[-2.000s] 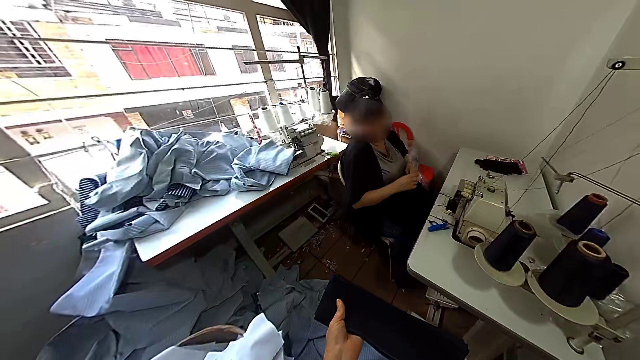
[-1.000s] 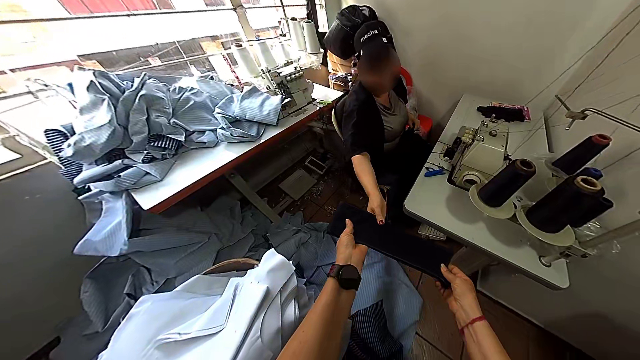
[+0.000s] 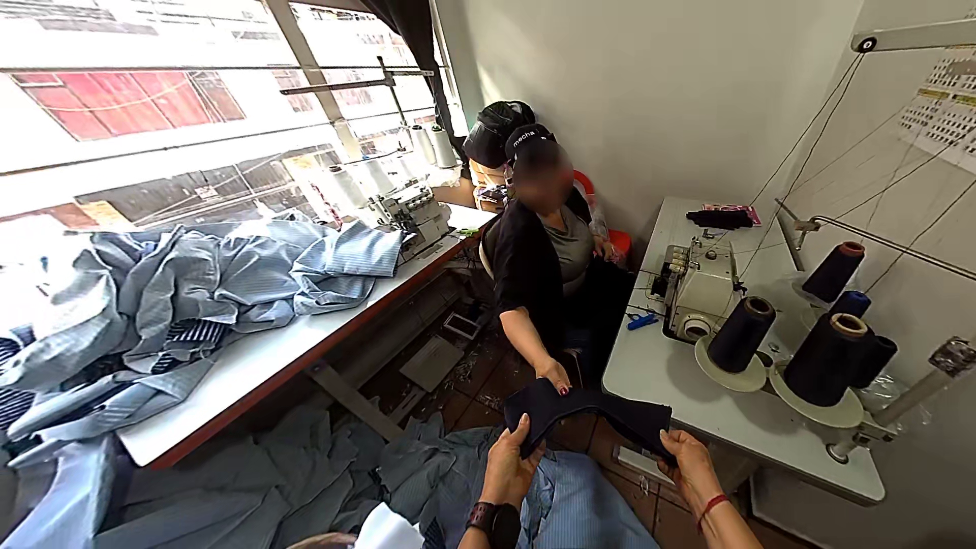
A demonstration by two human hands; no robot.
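A dark fabric piece [image 3: 587, 404] is stretched between my two hands, its middle bowed upward. My left hand [image 3: 512, 461], with a dark watch at the wrist, pinches its left end. At the right end, my right hand [image 3: 686, 457], which wears a red cord bracelet, grips a corner. A seated person's hand [image 3: 554, 375] touches the upper left edge of the same fabric. Light blue striped cloth [image 3: 587, 503] lies below my hands.
On the right table [image 3: 648, 374] stand an overlock machine [image 3: 698, 286], dark thread cones [image 3: 741, 334] and a blue thread snipper [image 3: 642, 321]. The left table [image 3: 282, 343] holds piled striped garments [image 3: 198, 282] and another overlock machine [image 3: 415, 217]. More cloth [image 3: 305, 473] covers the floor.
Two seconds ago only one of my hands showed at the fabric; now both hold it. The seated person has reached an arm out to it. Since one second ago, the fabric has bowed.
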